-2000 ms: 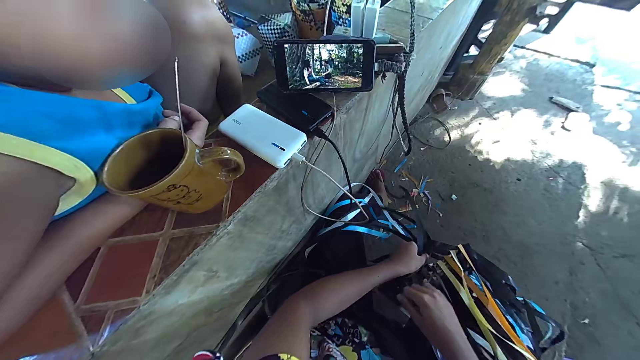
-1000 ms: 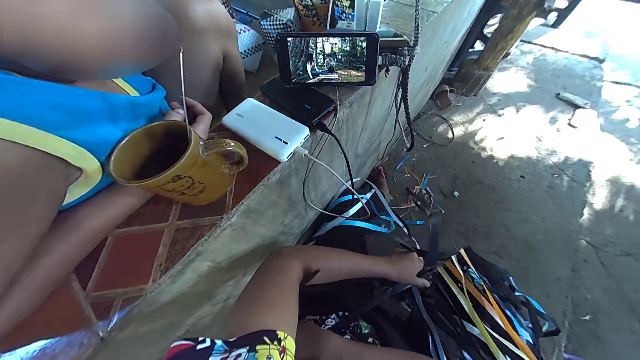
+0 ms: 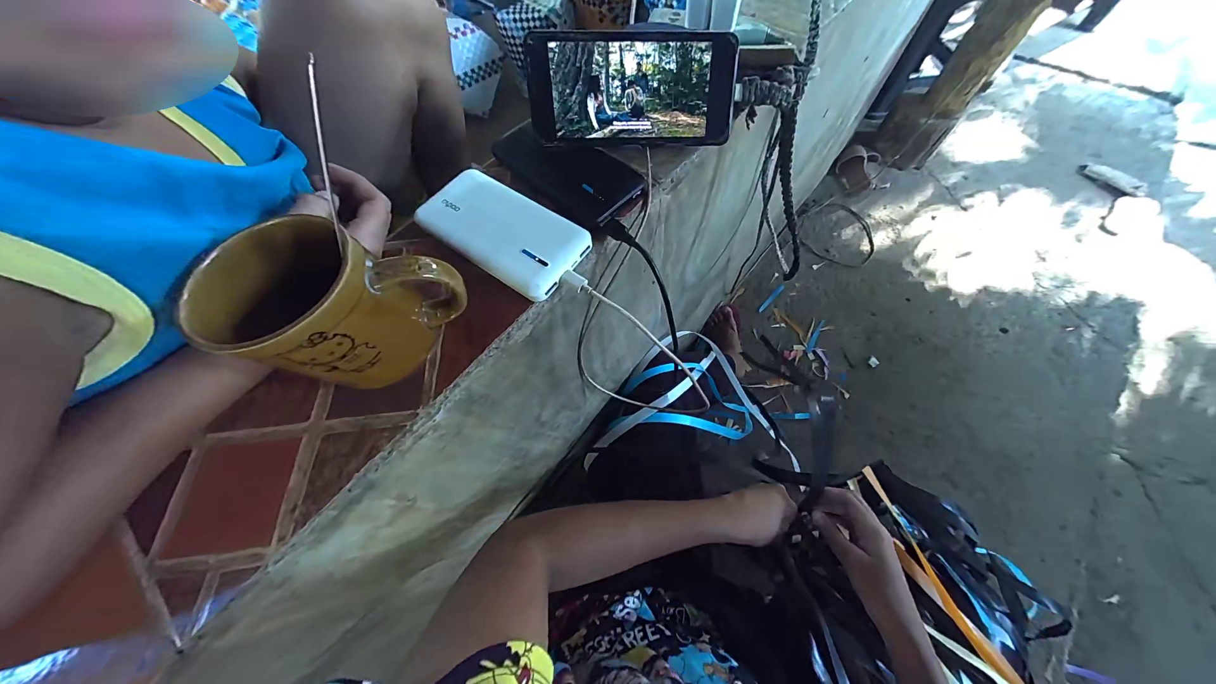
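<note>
My left hand [image 3: 760, 513] is closed on black plastic strips over my lap. Close beside it, my right hand [image 3: 852, 524] pinches the same woven black strips [image 3: 807, 484], its fingertips nearly touching the left hand. A bundle of loose strips, black with orange, cream and blue ones [image 3: 936, 594], spreads to the right of my right hand. Light blue and white strips [image 3: 679, 418] curl in loops above my left forearm. What lies between the fingertips is too small and dark to tell exactly.
A tiled ledge with a concrete edge [image 3: 418, 475] runs along the left. It bears a brown mug [image 3: 313, 304] with a spoon, a white power bank [image 3: 503, 233], a black power bank [image 3: 570, 176] and a propped phone [image 3: 632, 87]. A person in blue sits there. Strip scraps [image 3: 807, 347] litter the floor.
My right hand, not seen one second ago, is back beside my left hand at the black strips.
</note>
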